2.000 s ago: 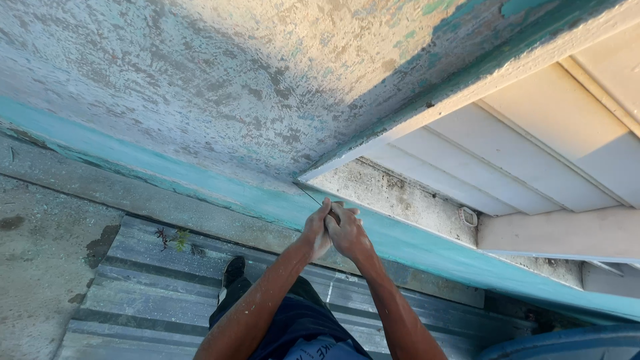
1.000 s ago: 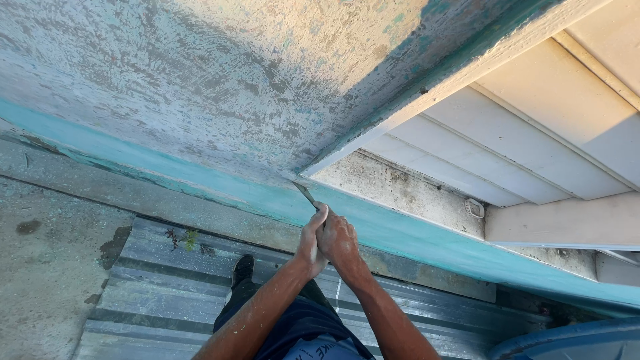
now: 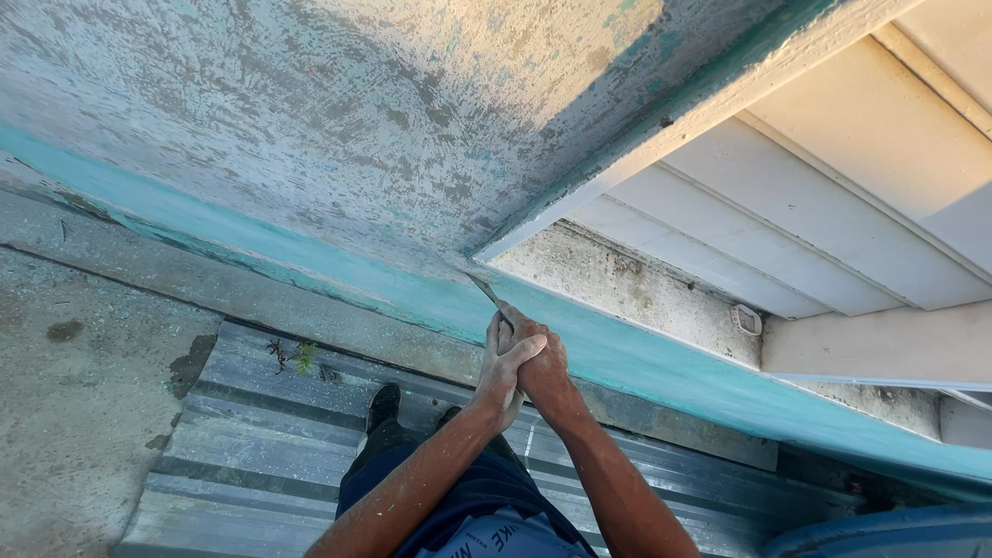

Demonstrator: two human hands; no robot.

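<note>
My right hand (image 3: 539, 356) is closed around a scraper (image 3: 484, 288), whose thin metal blade points up and left. Its handle is hidden in the fingers. My left hand (image 3: 504, 363) wraps against the right one, its thumb lying across it. The blade's tip is at the wall (image 3: 325, 147), just below the lower corner of the white door frame (image 3: 620, 163). Above, the wall's paint is worn and patchy; a turquoise band (image 3: 372, 283) runs along its base. Pale dust coats both hands.
Corrugated metal sheets (image 3: 256, 457) lie under my feet beside the concrete floor (image 3: 70, 372). White panelling (image 3: 821, 209) and a dirty sill (image 3: 643, 287) are at the right. A blue container (image 3: 891, 535) stands at lower right, and a small plant (image 3: 304, 356) grows by the sheets.
The scraper blade shows at a different angle from two seconds ago, when it looked like a thin line. Both hands have stayed together below the frame's corner, with the left thumb now across the right hand.
</note>
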